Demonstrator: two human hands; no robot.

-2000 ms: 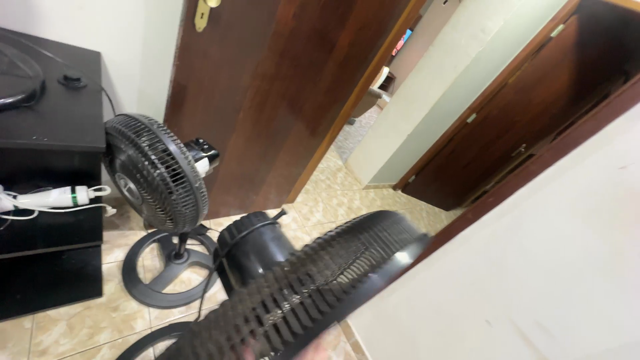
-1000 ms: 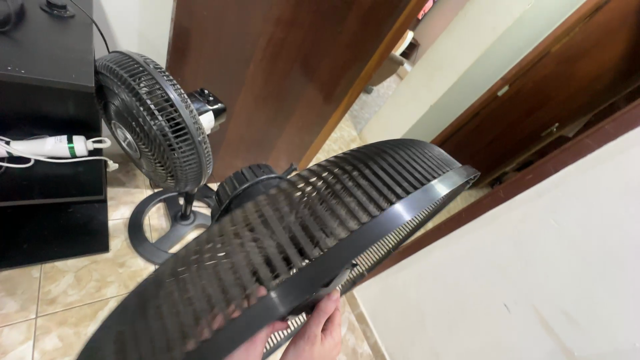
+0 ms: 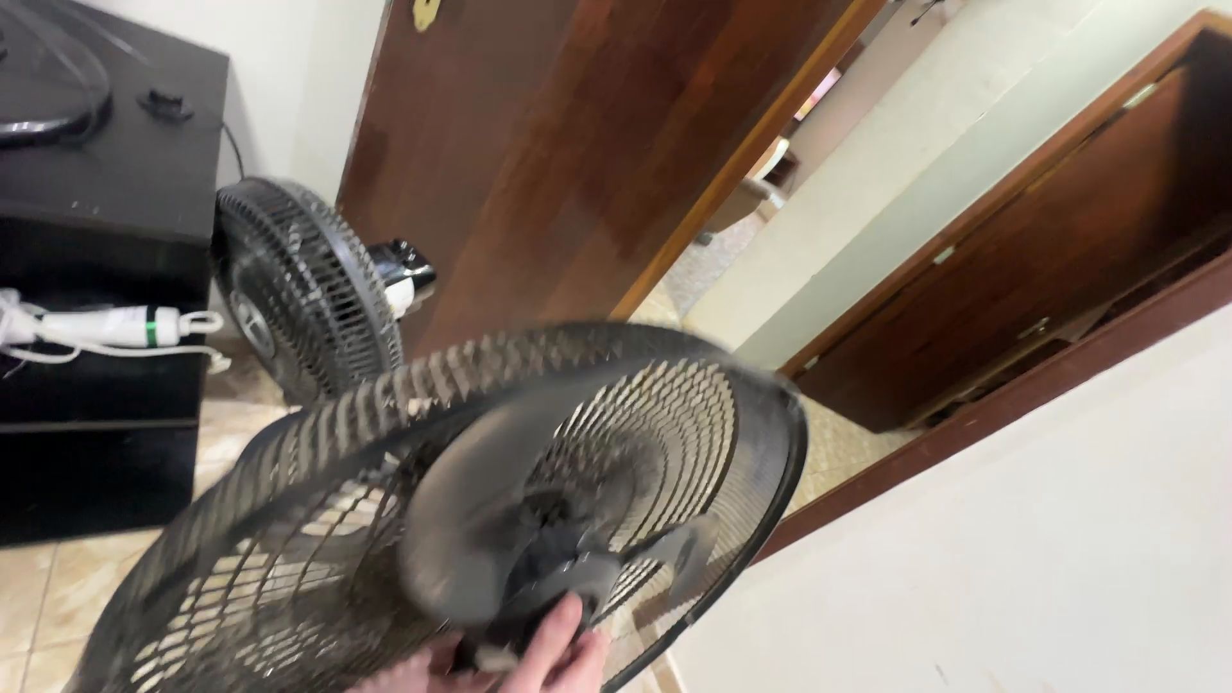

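A large black fan's dusty rear grille point(image 3: 664, 433) fills the lower middle, its blades point(image 3: 472, 500) in plain view with no front grille over them. At the blade hub, low in the picture, my right hand point(image 3: 563, 654) has its fingers closed around the dark centre piece point(image 3: 520, 616). My left hand point(image 3: 414, 674) is beside it at the bottom edge, blurred and partly cut off, its fingertips near the same centre piece; its grip cannot be made out. Behind, to the left, stands a smaller black fan point(image 3: 308, 289) with its grille on.
A black shelf unit point(image 3: 106, 207) on the left holds a white cylindrical device with a cord point(image 3: 125, 327). A brown wooden door point(image 3: 500, 144) is behind the fans. A white wall point(image 3: 1011, 539) lies at the right, with a doorway and another wooden door point(image 3: 1011, 269) beyond.
The hands were at the rim of the large fan's grille one second ago; now they are at the hub. The blades now show uncovered. The view has shifted.
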